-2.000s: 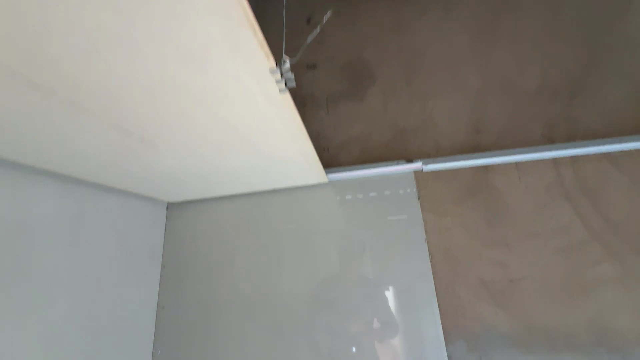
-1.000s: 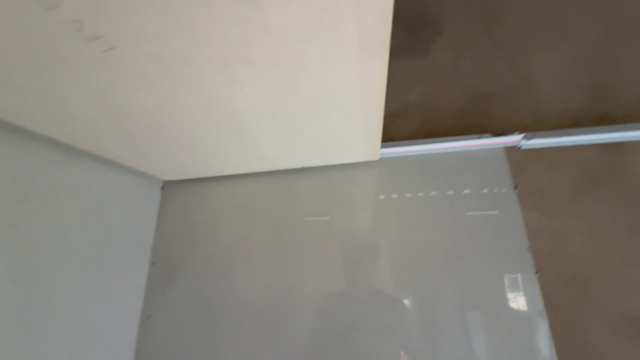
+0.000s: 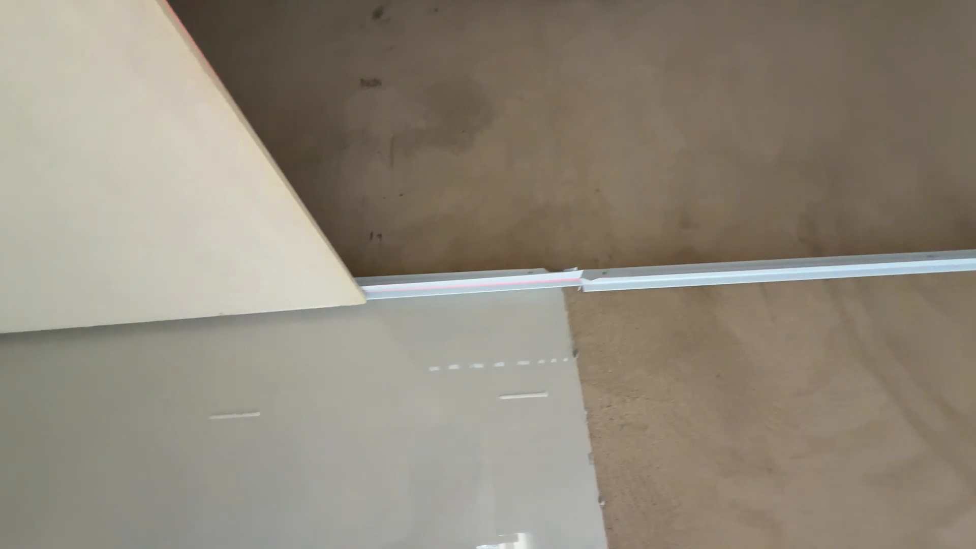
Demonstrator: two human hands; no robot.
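Neither my left hand nor my right hand shows in the head view. A pale ceiling board (image 3: 152,175) fills the upper left, its slanting edge ending at a metal angle profile (image 3: 762,270). This profile runs along the top of the wall to the right edge, with a joint or overlap near the middle and a thin pink-red line on its left part. Below the board and profile is a glossy grey wall panel (image 3: 343,442), bearing a row of white dashes and short white strokes.
Bare brown plaster-like wall (image 3: 762,412) lies right of the grey panel's edge. Above the profile a brown, stained surface (image 3: 610,137) continues behind the pale board. Small lumps sit along the panel's right edge.
The view has shifted, and the wall corner at the left seen earlier is out of frame. Nothing else has plainly changed.
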